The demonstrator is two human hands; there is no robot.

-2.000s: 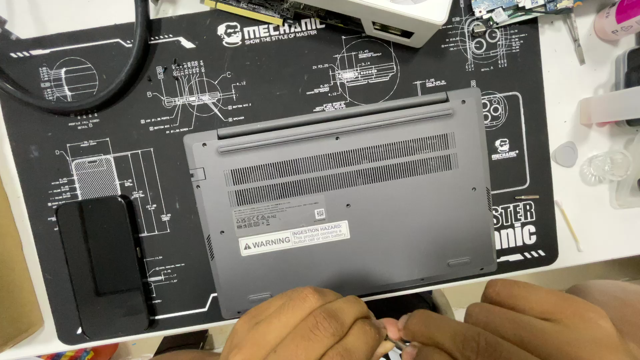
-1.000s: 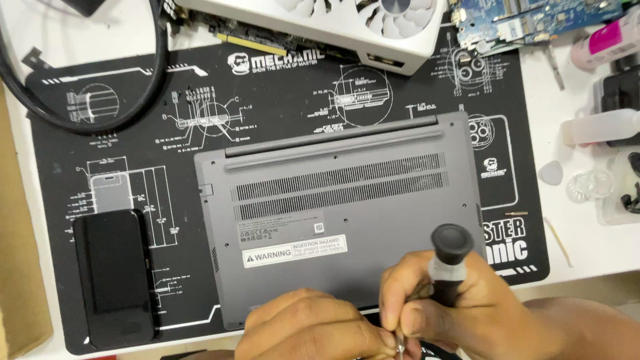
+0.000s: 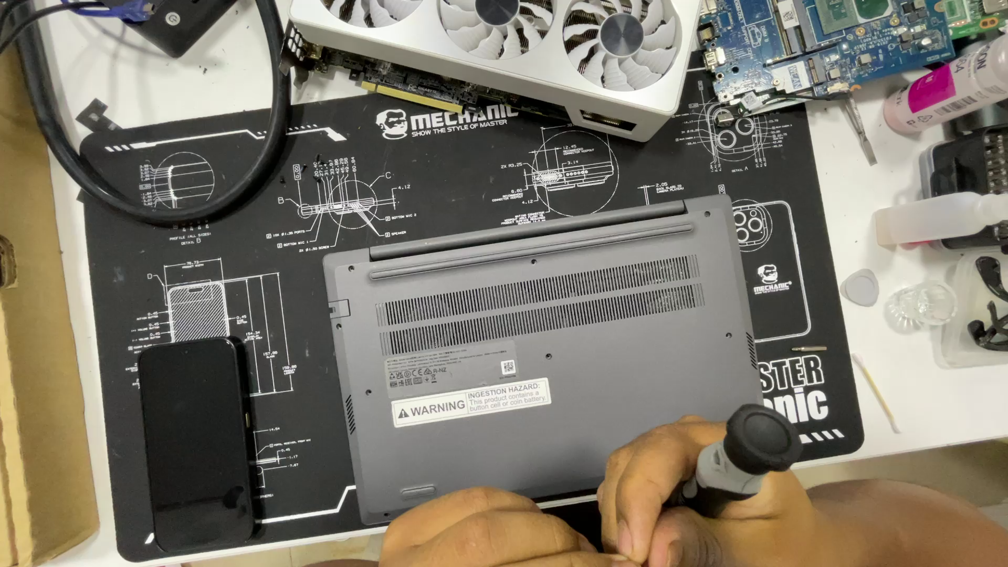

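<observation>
A grey laptop (image 3: 630,378) lies upside down on a black printed repair mat (image 3: 441,173), its vents and warning label facing up. My right hand (image 3: 677,480), over its near right edge, holds a screwdriver (image 3: 736,465) with a grey and black handle and a round black cap. The tool's tip is hidden. My left hand (image 3: 488,535) is at the near edge with its fingers curled, close to my right fingertips; whatever they pinch is out of sight.
A black smartphone (image 3: 197,449) lies left of the laptop. Behind are a white graphics card (image 3: 504,47), a blue circuit board (image 3: 835,47) and a thick black cable (image 3: 276,87). Bottles, tweezers (image 3: 858,130), a screwdriver bit (image 3: 809,348) and a grey pick (image 3: 859,287) sit at the right.
A screwdriver is now in my right hand; two seconds ago no screwdriver handle showed there. Both hands have stayed near the laptop's near edge. The view has shifted somewhat.
</observation>
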